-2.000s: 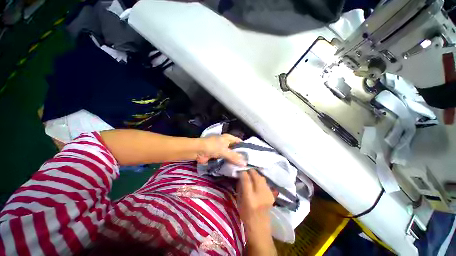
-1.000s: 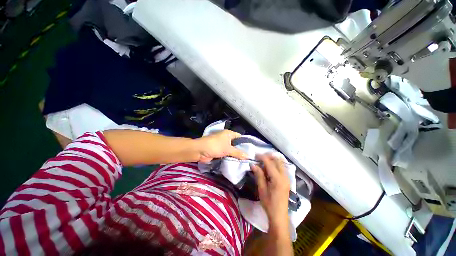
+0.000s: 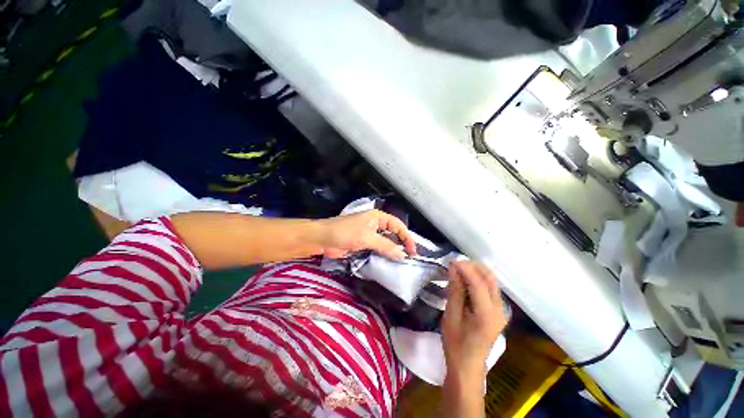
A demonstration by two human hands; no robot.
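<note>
A garment piece of white lining and dark grey cloth (image 3: 397, 276) lies bunched in my lap against the table's front edge. My left hand (image 3: 377, 237) pinches the cloth at its upper left, with thumb and fingers near a narrow dark edge. My right hand (image 3: 473, 302) pinches the right end of that edge, and the strip runs between both hands. Whether a small tool is in my right hand cannot be seen. White cloth hangs below, partly behind my right wrist.
The white sewing table (image 3: 391, 147) slants across, with the sewing machine (image 3: 669, 90) at right and white strips (image 3: 653, 220) hanging on it. Dark grey cloth (image 3: 489, 24) lies at the far edge. Navy garments (image 3: 163, 131) are at left. A yellow crate (image 3: 518, 375) is under the table.
My right hand has moved right, away from my left hand, along the dark edge. My left hand stays on the cloth, its fingers shifted slightly right. The view has shifted slightly.
</note>
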